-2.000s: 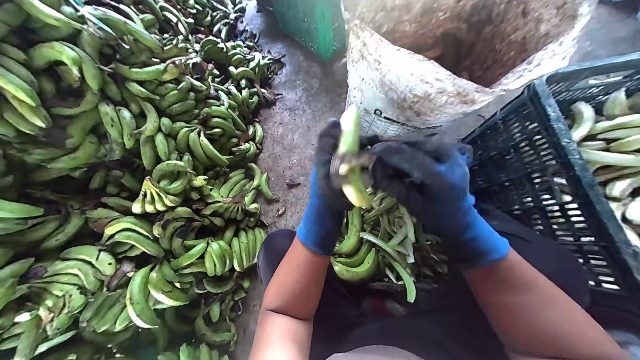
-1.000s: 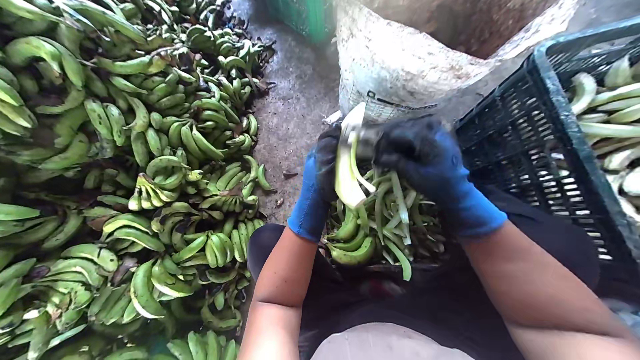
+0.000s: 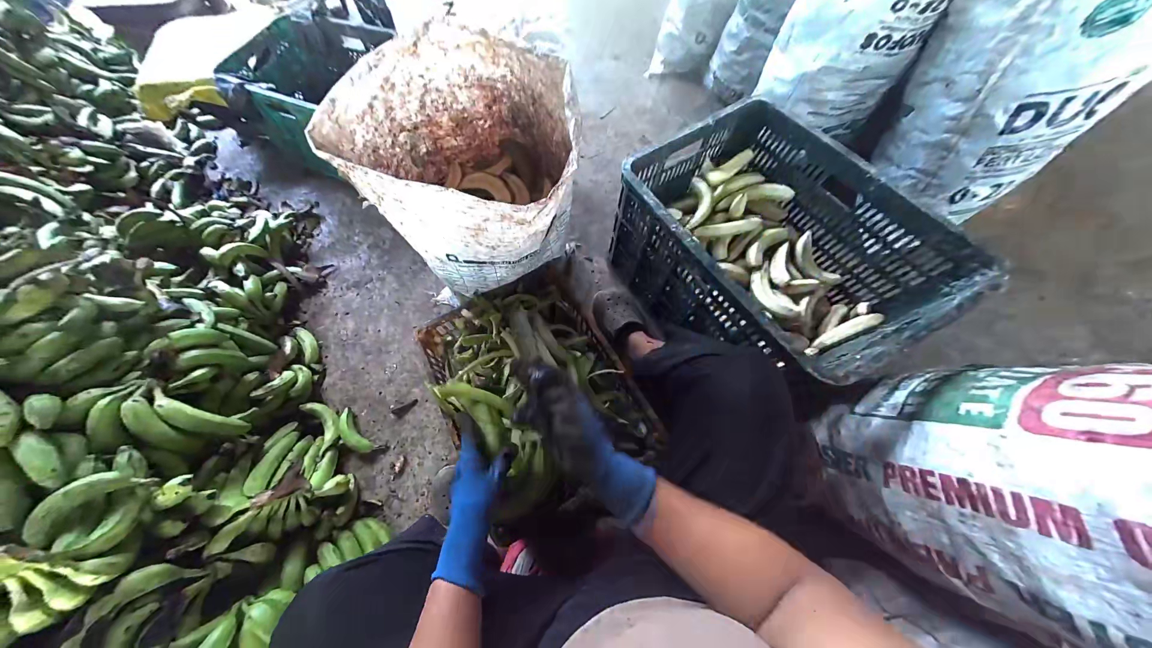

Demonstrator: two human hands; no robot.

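Both my hands wear blue gloves with dark palms. My left hand [image 3: 481,472] reaches into a narrow crate [image 3: 434,355] between my legs, its fingers against green plantains [image 3: 486,416]; the grip is partly hidden. My right hand [image 3: 571,427] is beside it, blurred, over green peels [image 3: 531,337] in the same crate; whether it holds anything cannot be told. To the right a dark green plastic crate [image 3: 661,261] holds peeled plantains [image 3: 769,243].
A large pile of green plantains [image 3: 171,414] covers the floor on the left. An open, stained sack [image 3: 486,243] stands ahead with pale pieces inside. Behind it is a green crate [image 3: 292,126]. Full sacks stand at the upper right; another sack [image 3: 981,486] lies at lower right.
The partly peeled plantain has left my left hand. Both hands have lowered into the narrow crate. The view has shifted widely, showing more of the crate of peeled plantains.
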